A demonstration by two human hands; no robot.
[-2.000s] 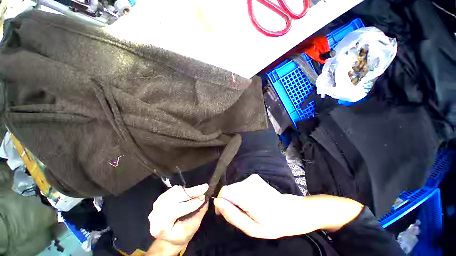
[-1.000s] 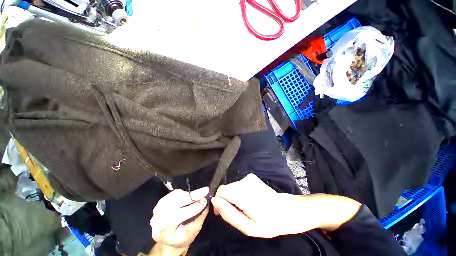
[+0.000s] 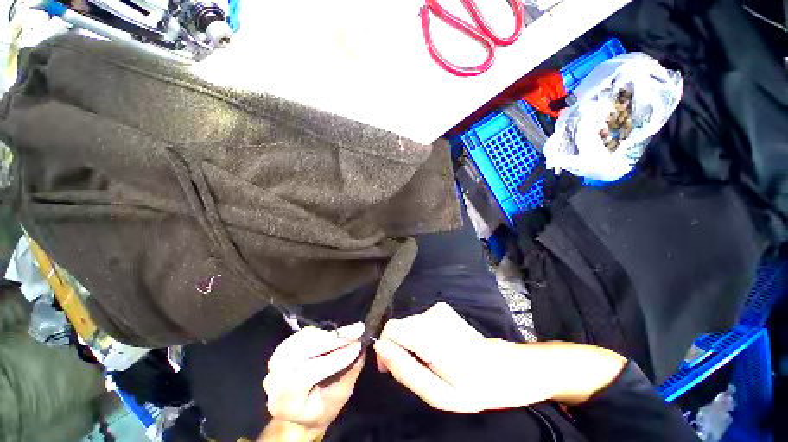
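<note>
A dark brown-grey garment [image 3: 285, 190] lies over the table edge on the left, with a long folded strip across it. A narrow fabric tab [image 3: 386, 285] of the same cloth runs down from it to both hands above the dark lap. My left hand [image 3: 313, 375] pinches the tab's end between thumb and fingers. My right hand [image 3: 432, 356] has its thumb and fingertips closed at the tab's right edge, touching it. A short dark thread shows above my left fingers. No needle can be made out at my right fingertips.
Red-handled scissors [image 3: 473, 36] lie on the white table [image 3: 346, 52]. Metal machine parts [image 3: 186, 26] are at the top left. An open plastic bag of small brown pieces [image 3: 617, 116] sits on a blue crate [image 3: 510, 160]. Black cloth [image 3: 657, 259] covers crates on the right.
Both hands stay at the tab's end with only small finger shifts. The dark thread above my left fingers now lies lower and flatter. The view has shifted slightly.
</note>
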